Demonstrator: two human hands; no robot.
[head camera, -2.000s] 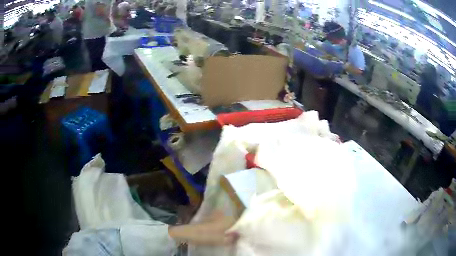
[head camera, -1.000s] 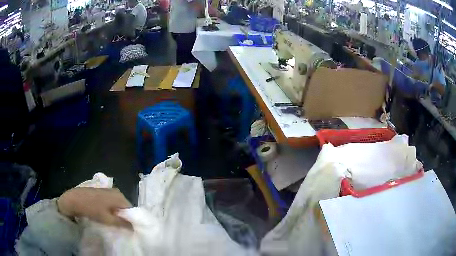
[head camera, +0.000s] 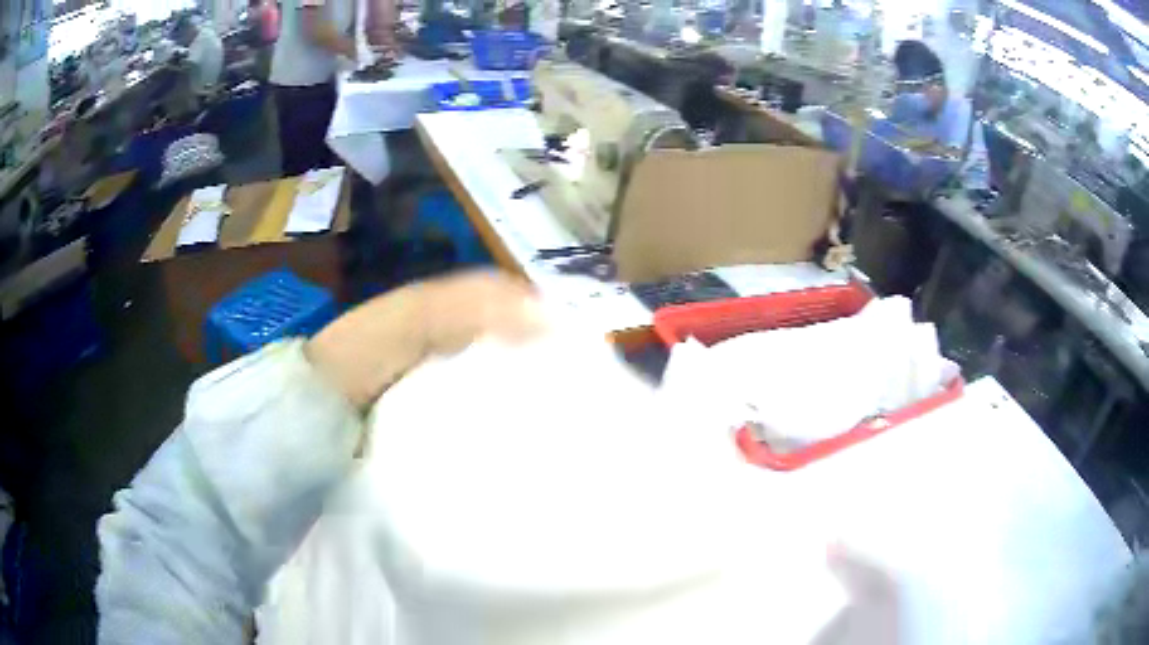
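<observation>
My left hand (head camera: 435, 325), in a pale sleeve, is raised at centre left, its fingers blurred, and grips the top of a white garment piece (head camera: 542, 479). The cloth is overexposed and hangs from the hand across the lower middle, over the near part of the white table (head camera: 1008, 504). A pinkish blur at the lower right, apparently my right hand (head camera: 867, 590), is at the cloth's right side; its fingers cannot be made out. More white cloth (head camera: 844, 372) lies in a red plastic basket (head camera: 819, 451) at the table's left edge.
Beyond the basket stand a brown cardboard sheet (head camera: 731, 214) and another sewing machine (head camera: 605, 126) on its table. A blue stool (head camera: 268, 309) and a cardboard box (head camera: 258, 239) are at the left. One person (head camera: 306, 63) stands behind; another (head camera: 926, 107) is at the right.
The view has swung left, then partly back right. Since one second ago my left hand has risen from the lower left towards the middle, lifting the white cloth across the table's near part.
</observation>
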